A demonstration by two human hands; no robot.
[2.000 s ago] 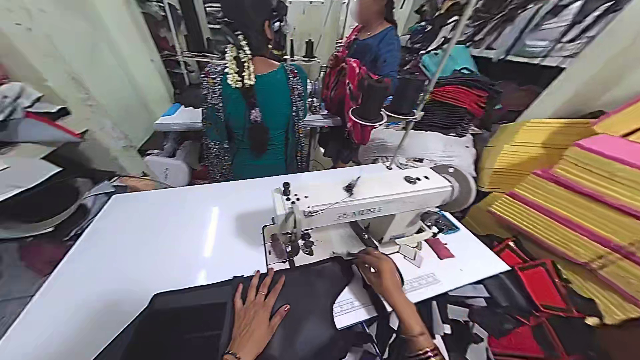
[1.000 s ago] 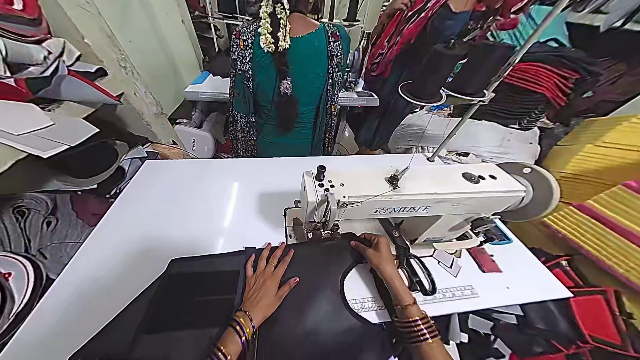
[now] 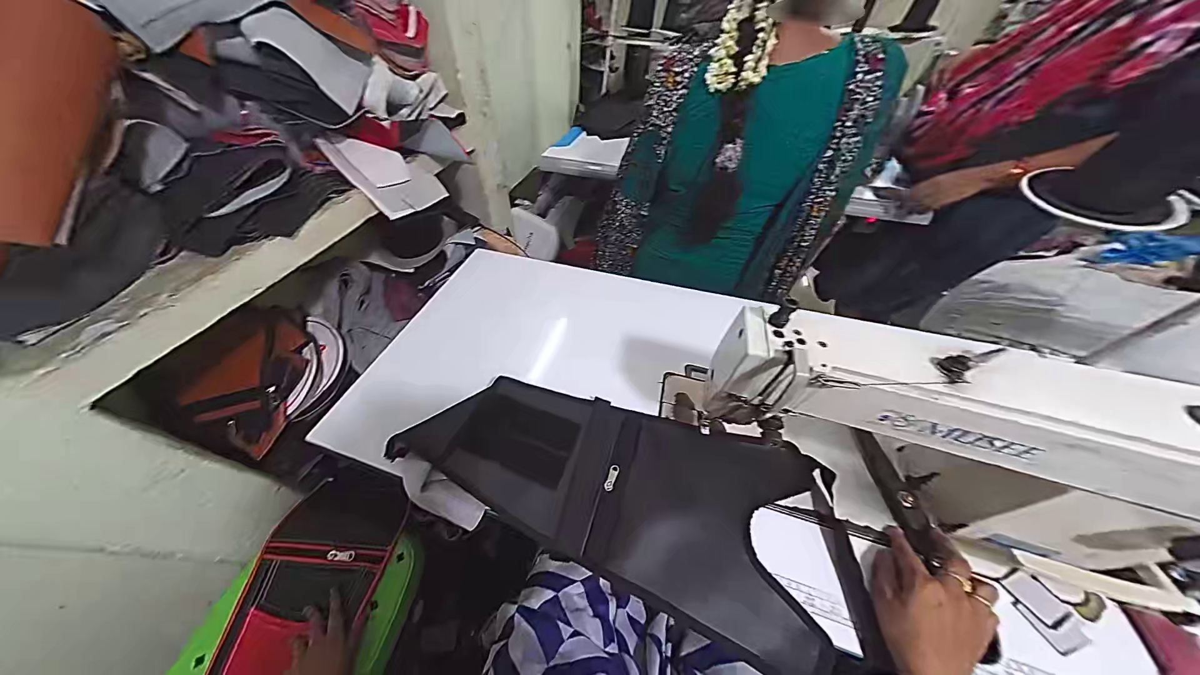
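Observation:
A black fabric piece with a zipper (image 3: pixel 675 506) lies on the white sewing table (image 3: pixel 525 319), its upper edge at the needle area of the white sewing machine (image 3: pixel 975 422). My right hand (image 3: pixel 933 600) is at the handles of black-handled scissors (image 3: pixel 905 497), which lie beside the machine, and near a narrow black strip (image 3: pixel 844 572). Whether its fingers grip the scissors is not clear. Low at the left, my left hand (image 3: pixel 323 637) rests with its fingers spread on a green, black and red sewn piece (image 3: pixel 323 562).
A ledge (image 3: pixel 234 281) at the left bears heaped fabric and leather-like pieces (image 3: pixel 253 112). Beneath it lie brown and black pieces (image 3: pixel 244 384). Beyond the table are a person in a green top (image 3: pixel 778 169) and another person (image 3: pixel 975 178). Light offcuts (image 3: pixel 1045 600) lie by the machine.
My left hand has left the black piece and moved down left onto the green and red piece. My right hand has moved from the black piece's edge to the scissors. The view has swung left.

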